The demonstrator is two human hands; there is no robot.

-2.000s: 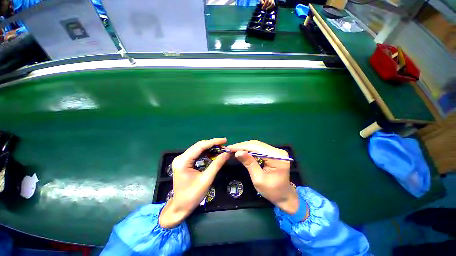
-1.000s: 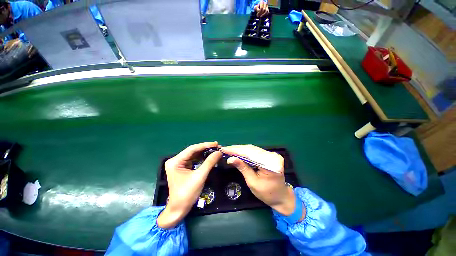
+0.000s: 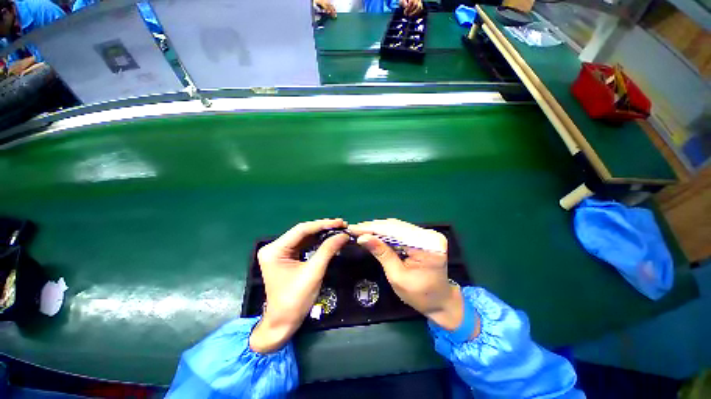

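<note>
My left hand [image 3: 295, 273] holds a dark-rimmed round module [image 3: 337, 233] between thumb and fingertips above the black compartment tray [image 3: 351, 316]. My right hand [image 3: 413, 269] holds thin, shiny tweezers [image 3: 401, 240], with its fingertips meeting the left hand's at the module. The tweezers' tip and most of the module are hidden by the fingers. In the tray, a round silvery module [image 3: 366, 293] lies in a front pocket between my hands, and another module [image 3: 327, 300] lies beside my left hand with a small white tab [image 3: 316, 312] next to it.
A black parts box [image 3: 23, 284] and white scrap [image 3: 53, 297] are at the left edge. Across the bench, a person's hand [image 3: 411, 7] touches another black tray [image 3: 404, 35]. A red basket [image 3: 610, 93] stands on the right shelf, with a blue cloth bundle [image 3: 624, 243] below it.
Both hands stay together over the tray with the module between them; the tweezers' angle has shifted slightly. Across the bench, another hand has appeared left of the far tray.
</note>
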